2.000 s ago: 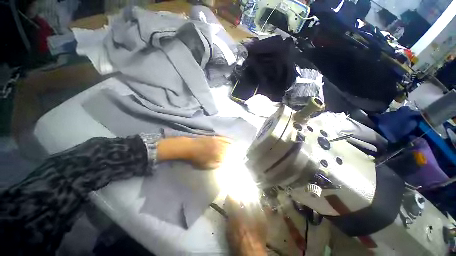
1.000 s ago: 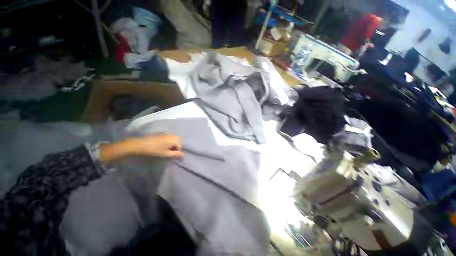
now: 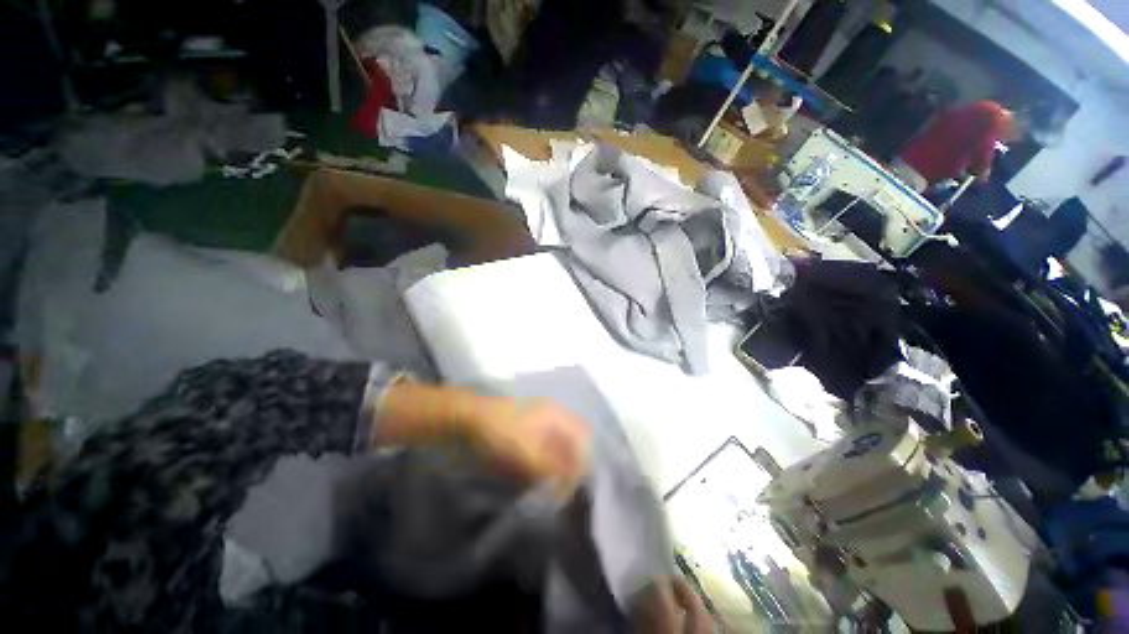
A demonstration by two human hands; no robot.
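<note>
My left hand [image 3: 526, 440] grips the upper edge of a grey garment panel [image 3: 607, 495] at the near edge of the table, left of the machine. The panel is lifted and folded, and blurred by motion. My right hand [image 3: 669, 607] is at the bottom edge of the picture, cut off and blurred, touching the panel's right side; its fingers' hold cannot be told. The cream-white sewing machine [image 3: 867, 495] stands at the right. Its needle area is lost in glare, with a thin dark wire frame [image 3: 706, 468] on the bed beside it.
A heap of grey cloth [image 3: 656, 248] lies at the table's far end. Black cloth [image 3: 836, 322] and a tied bundle [image 3: 910, 384] lie beyond the machine. An open cardboard box [image 3: 396, 192] and grey cut pieces [image 3: 211, 322] are at left. A person in red [image 3: 960, 143] is behind.
The view has swung left. The panel has come off the bed towards me and is now bunched and folded. My left hand has moved right with it, and my right hand shows again at the bottom.
</note>
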